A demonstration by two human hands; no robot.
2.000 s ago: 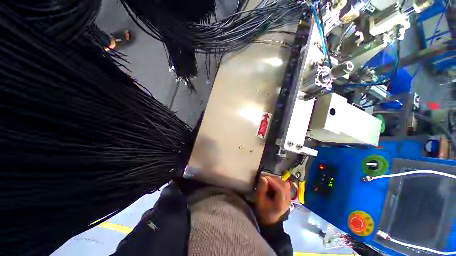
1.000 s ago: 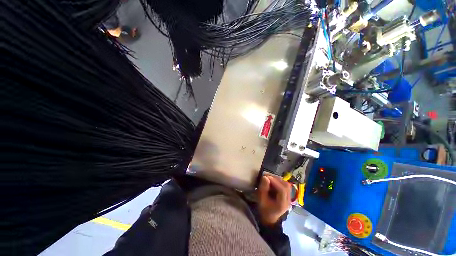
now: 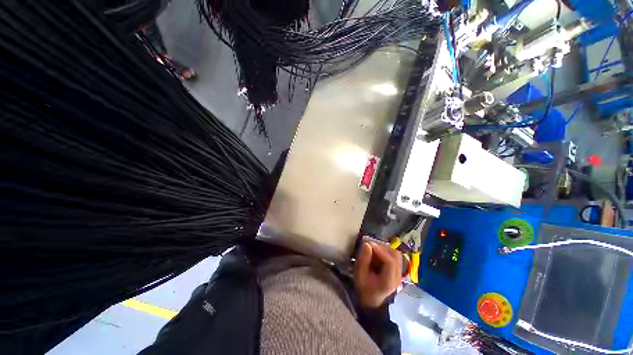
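A huge mass of thin black cables (image 3: 125, 173) fills the left side and narrows to a bundle beside the plate's lower left corner. My left sleeve reaches up to this narrow end; my left hand is hidden. My right hand (image 3: 378, 274) is at the lower right corner of the bare metal work plate (image 3: 319, 152), fingers curled, fingertips by the plate's edge. Whether it holds anything cannot be told. More black cables (image 3: 347, 38) lie across the plate's far end.
A white machine guard (image 3: 479, 170) and metal cylinders stand right of the plate. Yellow handles (image 3: 415, 267) show beside my right hand. A blue control box (image 3: 479, 236) with a red emergency stop (image 3: 494, 310) and touchscreen (image 3: 579, 288) is at the right. Part of a person (image 3: 186, 73) shows upper left.
The view has shifted slightly. The black cable mass at left has changed shape a little, and the person's part at upper left appears lower. My right hand stays at the plate's corner.
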